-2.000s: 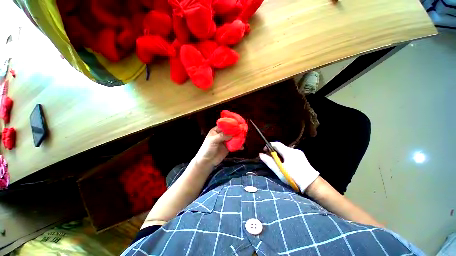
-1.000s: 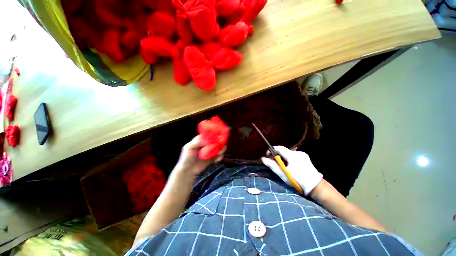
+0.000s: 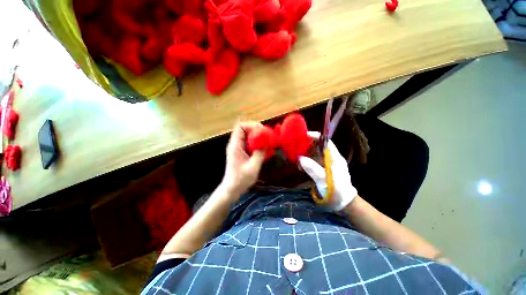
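A bright red two-lobed plush piece (image 3: pixel 293 136) is between my hands, just in front of the table edge. My bare left hand (image 3: pixel 243 157) grips its left lobe. My right hand (image 3: pixel 335 178), in a white glove, holds scissors (image 3: pixel 328 151) with yellow-orange handles. The blades point up and away and look slightly apart. The glove's fingertips are at the plush's right lobe; whether they pinch it is hard to tell. A heap of red plush pieces (image 3: pixel 239 30) lies on the table at the sack's mouth.
The wood-grain table (image 3: pixel 357 55) spans the front. A yellow-green sack rim (image 3: pixel 151 86) is at upper left, a black phone (image 3: pixel 48 144) at far left. A small red bit (image 3: pixel 391 5) lies at the back. A cardboard box (image 3: pixel 109 230) with red pieces stands below; a dark basket is partly hidden behind my hands.
The heap's front piece is gone from the table. A plush piece is now held between both hands. My left hand has moved up and right; the scissors have turned upright and their blades parted.
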